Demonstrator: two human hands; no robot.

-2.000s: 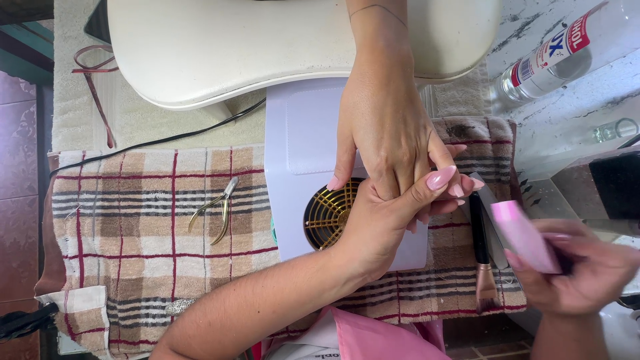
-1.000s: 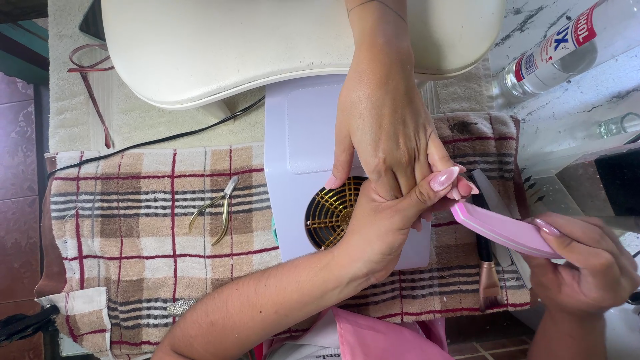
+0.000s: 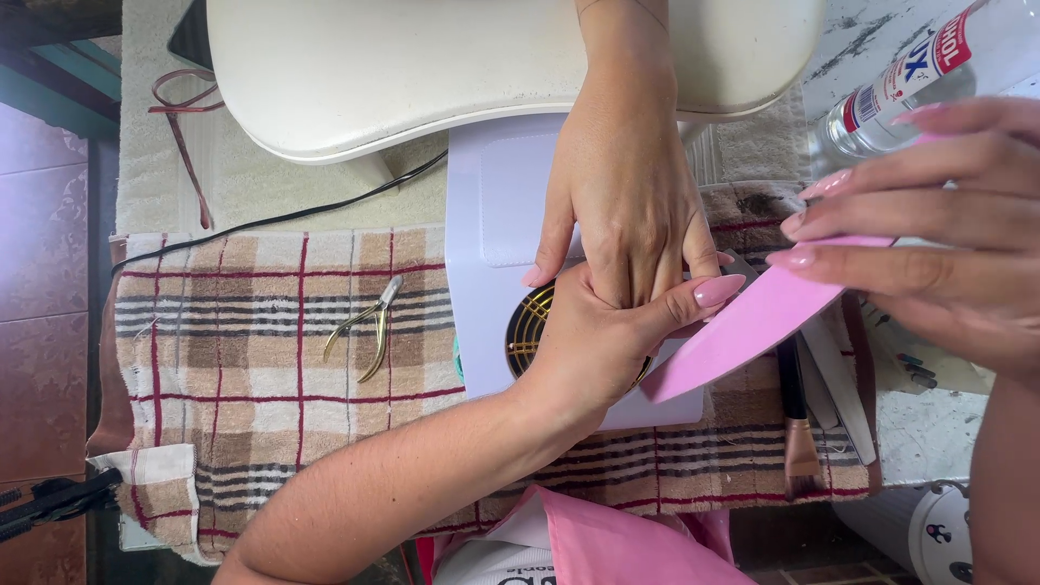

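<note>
My left hand (image 3: 605,325) holds the fingers of another person's hand (image 3: 634,187), which reaches in palm down from the top over a white nail dust collector (image 3: 520,195) with a round black and gold grille. My right hand (image 3: 918,236) grips a curved pink nail file (image 3: 739,333) between thumb and fingers. The file slants down to the left, its lower end just right of my left hand; whether it touches a nail is hidden. The other person's forearm rests across a white armrest (image 3: 406,73).
Gold-handled cuticle nippers (image 3: 375,329) lie on a plaid towel (image 3: 260,349). A black-handled brush (image 3: 799,439) and grey-white files (image 3: 845,394) lie at right. A clear bottle of alcohol (image 3: 894,89) is at upper right. A black cord (image 3: 301,213) crosses the left side.
My right hand has moved up, and the pink file has gone from pointing up-left to slanting down-left. My left hand keeps its hold on the other person's fingers.
</note>
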